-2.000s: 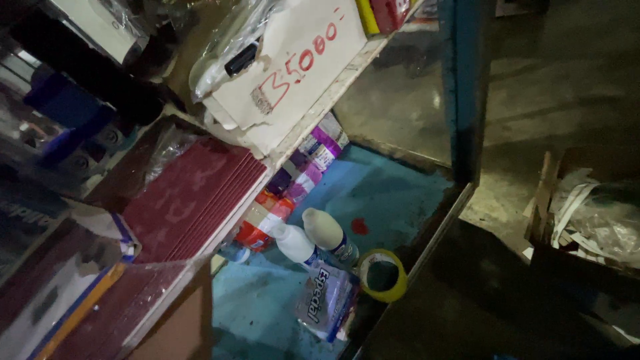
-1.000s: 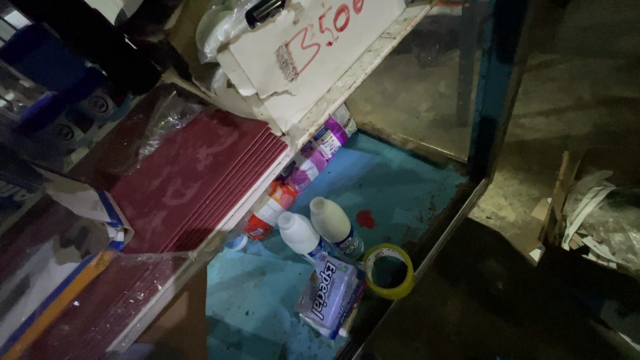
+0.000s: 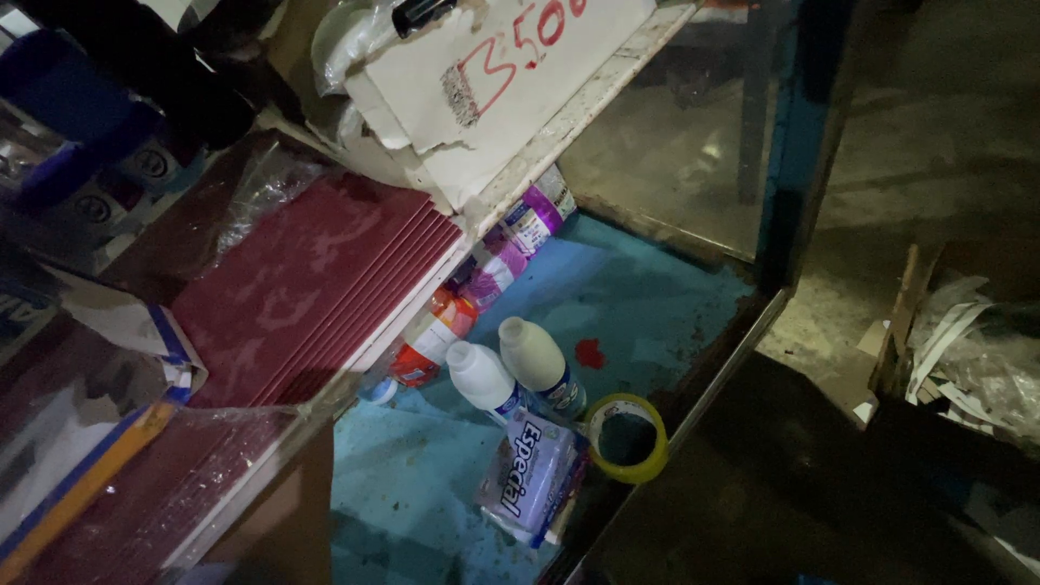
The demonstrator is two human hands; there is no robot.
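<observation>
Neither my left hand nor my right hand shows in the head view. On a worn blue shelf (image 3: pixel 650 284) stand two white plastic bottles, one (image 3: pixel 479 378) beside the other (image 3: pixel 532 353). A purple packet (image 3: pixel 532 471) lies against their bases. A roll of yellow adhesive tape (image 3: pixel 627 439) rests at the right, touching the packet or very near it. Behind the bottles, a red-orange package (image 3: pixel 435 337) and purple packages (image 3: pixel 528 227) sit partly under the upper shelf's edge. A stack of dark red folders (image 3: pixel 317 276) lies on that upper shelf.
A torn white card (image 3: pixel 520 89) with red handwriting lies near the upper shelf edge (image 3: pixel 617 73). Blue-lidded containers (image 3: pixel 73 81) stand at the upper left. A dark blue post (image 3: pixel 800 154) rises at the right. Beyond it, a box holds crumpled clear plastic (image 3: pixel 975 349).
The view has shifted somewhat. No object has plainly moved.
</observation>
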